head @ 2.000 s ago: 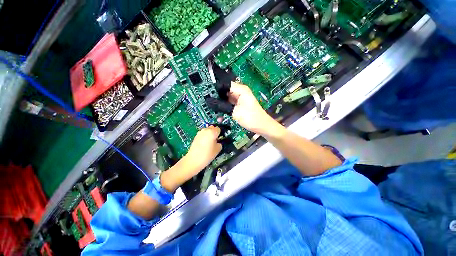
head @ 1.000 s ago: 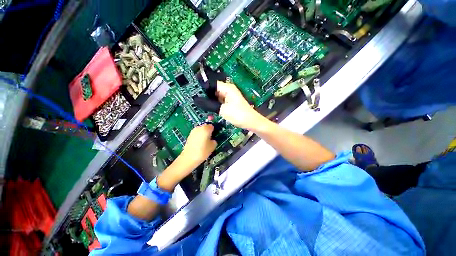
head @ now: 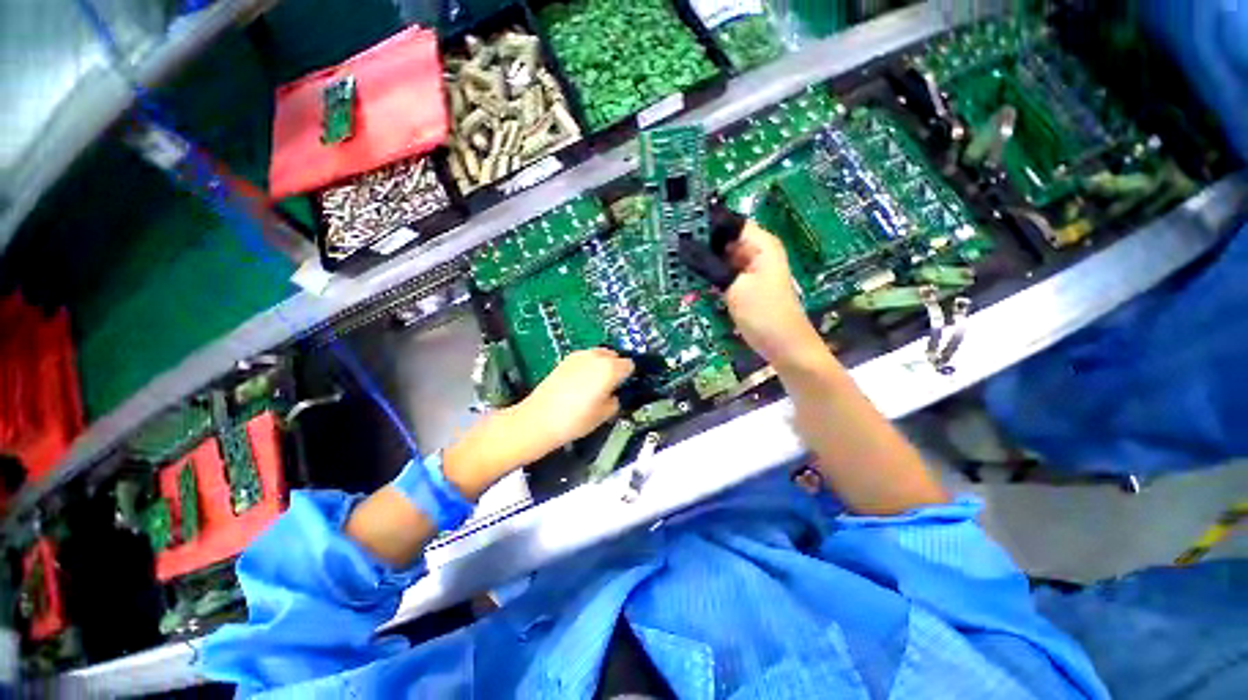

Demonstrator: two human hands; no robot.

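Note:
My right hand [head: 761, 285], with black coverings on some fingers, holds a narrow green daughter board [head: 676, 192] upright above the right part of the main circuit board [head: 554, 317]. The main board lies in a dark carrier with levers around its front edge. My left hand [head: 586, 388] rests at the front of the main board, its black-covered fingertips bent down on the board near its front parts. Whether these fingertips grip a part cannot be told.
A second board [head: 869, 205] lies in a carrier to the right, a third [head: 1047, 116] beyond it. Behind the metal rail [head: 767, 85] stand bins of silver [head: 383, 208], tan [head: 500, 116] and green components [head: 623, 62]. A red sheet [head: 397, 103] bears a small board. A blue-clothed person [head: 1115, 376] is at right.
The view has turned. The daughter board in my right hand now stands more upright and farther from my left hand, uncovering the main board's white and blue parts.

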